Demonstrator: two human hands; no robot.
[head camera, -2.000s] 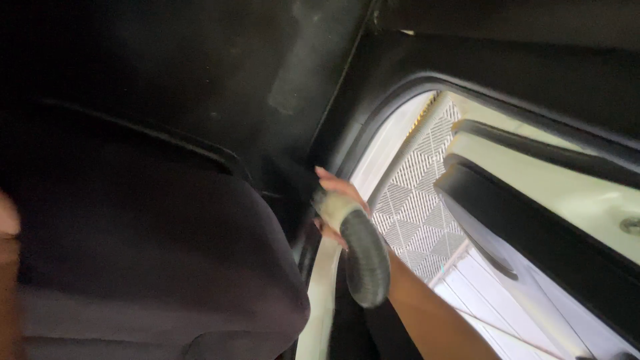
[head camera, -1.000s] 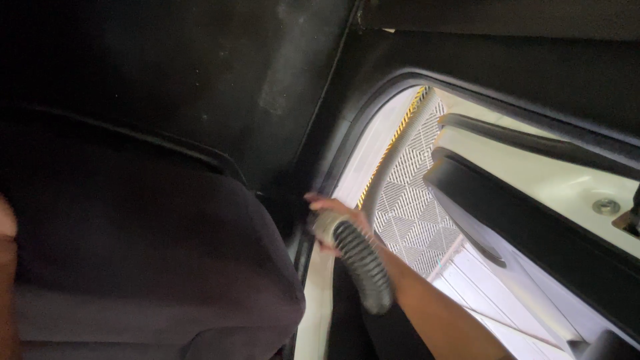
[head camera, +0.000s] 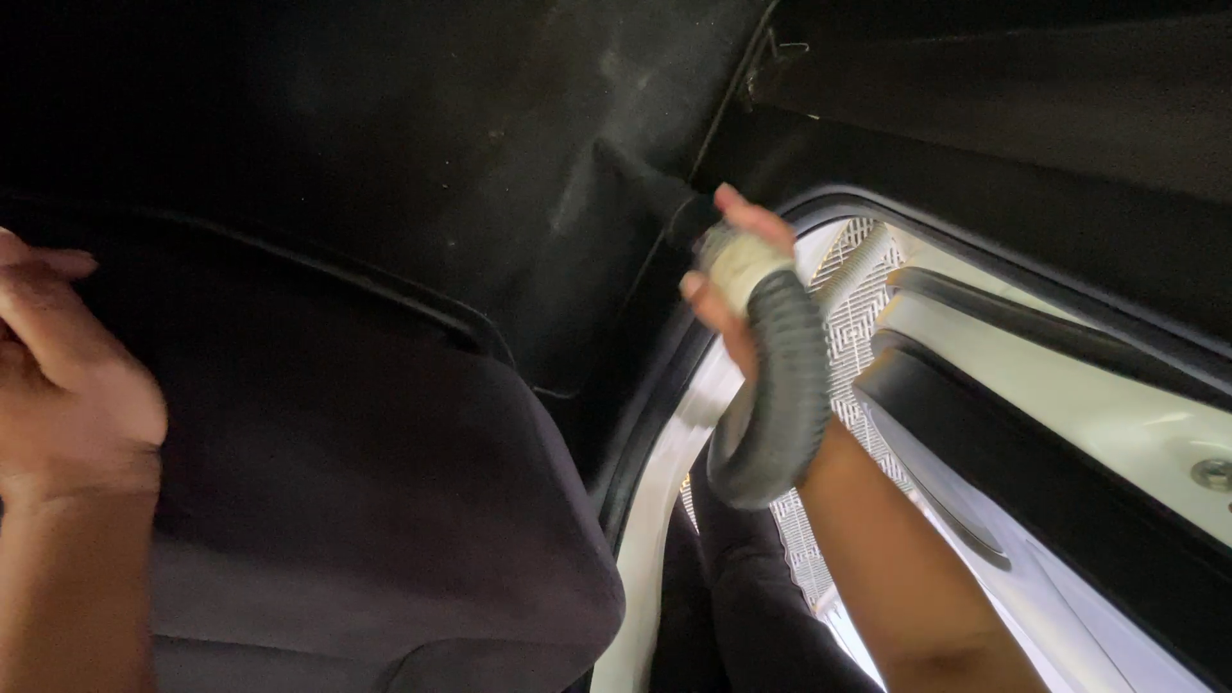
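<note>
My right hand (head camera: 736, 279) is wrapped around the pale cuff of a ribbed dark vacuum hose (head camera: 789, 385). From the cuff a dark nozzle (head camera: 645, 188) reaches up and left, its wide end against the black carpet (head camera: 510, 125) of the car's interior. The hose curves down beside my right wrist. At the left edge, my left hand (head camera: 72, 375) is raised over the dark fabric car seat (head camera: 385, 520), partly out of frame; whether its fingers hold anything is hidden.
A black rubber seal (head camera: 674, 385) edges the door opening. To the right is the open car door with its black trim (head camera: 1039, 491) and pale metal edge (head camera: 1088, 366). Patterned floor matting (head camera: 852, 327) shows outside. My dark-clothed legs (head camera: 760, 587) are at the bottom.
More of my left hand has come into view at the left edge. My right hand still holds the hose cuff, and the nozzle now shows against the carpet. The view has shifted somewhat.
</note>
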